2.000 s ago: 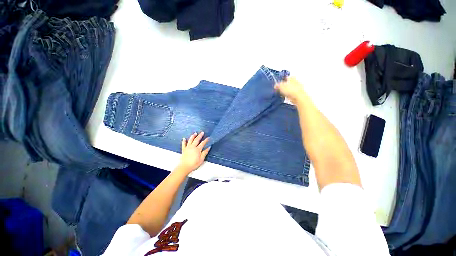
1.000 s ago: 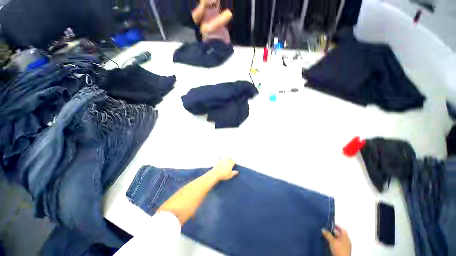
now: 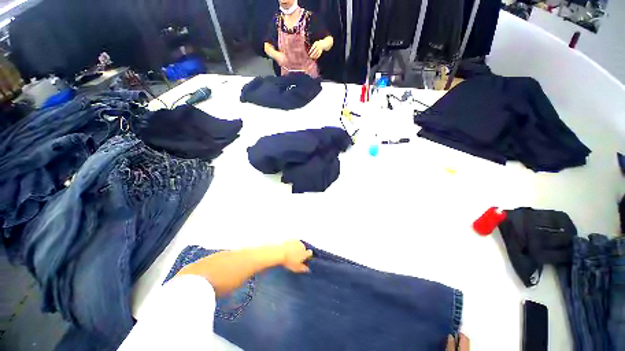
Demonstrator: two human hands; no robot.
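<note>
A pair of blue jeans point(image 3: 329, 301) lies flat on the white table point(image 3: 384, 226), waistband to the left under my left forearm and leg hem point(image 3: 457, 310) to the right. My left hand point(image 3: 297, 256) is closed on the far edge of the jeans near the crotch. My right hand point(image 3: 458, 342) is at the near corner of the leg hem, mostly cut off by the bottom edge of the picture. A back pocket point(image 3: 236, 301) shows partly beside my left forearm.
A large jeans heap point(image 3: 103, 226) lies at left. Dark garments point(image 3: 301, 158) lie beyond the jeans, with more point(image 3: 504, 120) at back right. A red spool-like object point(image 3: 489, 221), black bag-like item point(image 3: 541, 236), black phone point(image 3: 535, 325) and more jeans point(image 3: 597, 274) are at right. A person point(image 3: 299, 41) stands across the table.
The folded-over leg now lies flat along the other. My left hand moved to the far edge, my right hand down to the near hem corner. The view tilted up, showing the far side.
</note>
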